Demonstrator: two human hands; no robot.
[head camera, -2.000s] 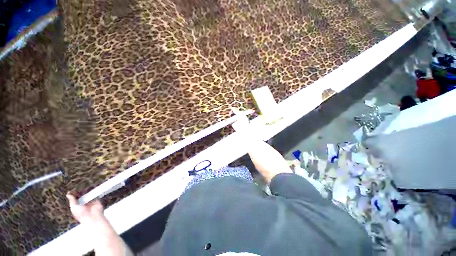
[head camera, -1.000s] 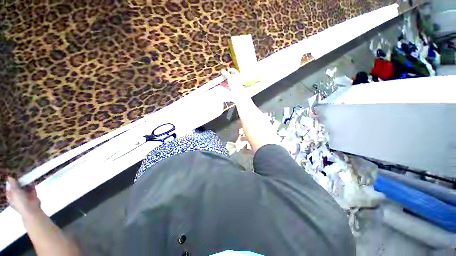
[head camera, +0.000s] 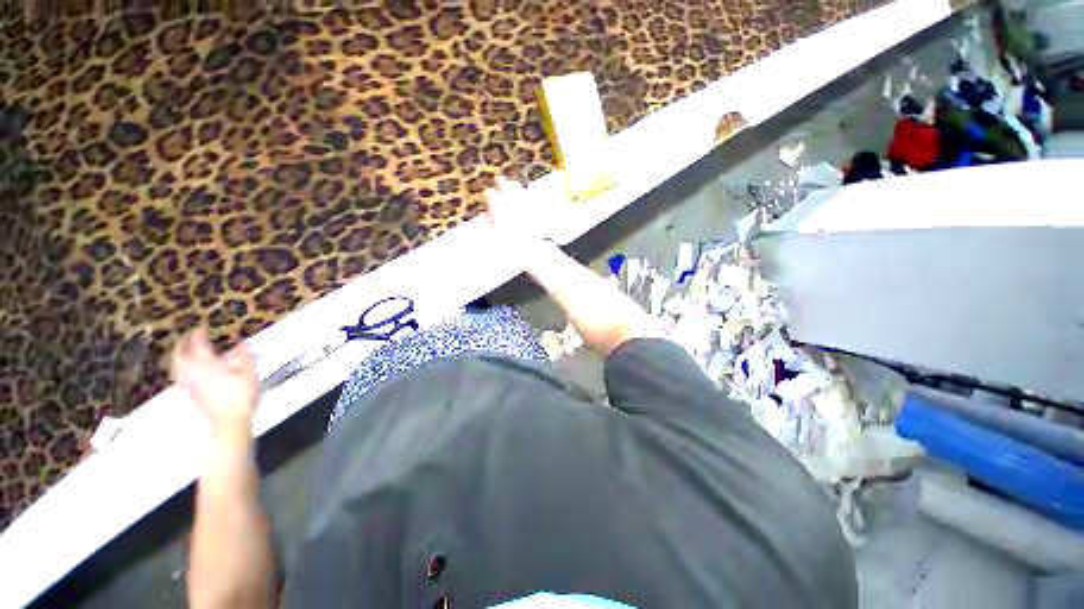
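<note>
Leopard-print fabric (head camera: 297, 143) covers the table, with a white paper border (head camera: 440, 268) along its near edge. My left hand (head camera: 218, 378) is over the fabric's edge at the left, with fingers apart and nothing in it. My right hand (head camera: 514, 217) is at the fabric's edge, left of a yellow and cream block (head camera: 578, 133). It is washed out against the paper, so its grip is unclear. Dark-handled scissors (head camera: 383, 319) lie on the border between my hands, blades pointing left.
A small brown piece (head camera: 729, 125) is on the border farther right. A heap of scraps (head camera: 743, 321) lies on the floor, beside a large grey-white box-like object (head camera: 927, 274). Blue rolls (head camera: 1010, 458) are at the lower right. A red item (head camera: 913, 143) lies among dark ones.
My left hand has moved right and released the fabric edge. My right hand has shifted slightly left. The pale strip that ran between my hands no longer shows; the edge lies along the border.
</note>
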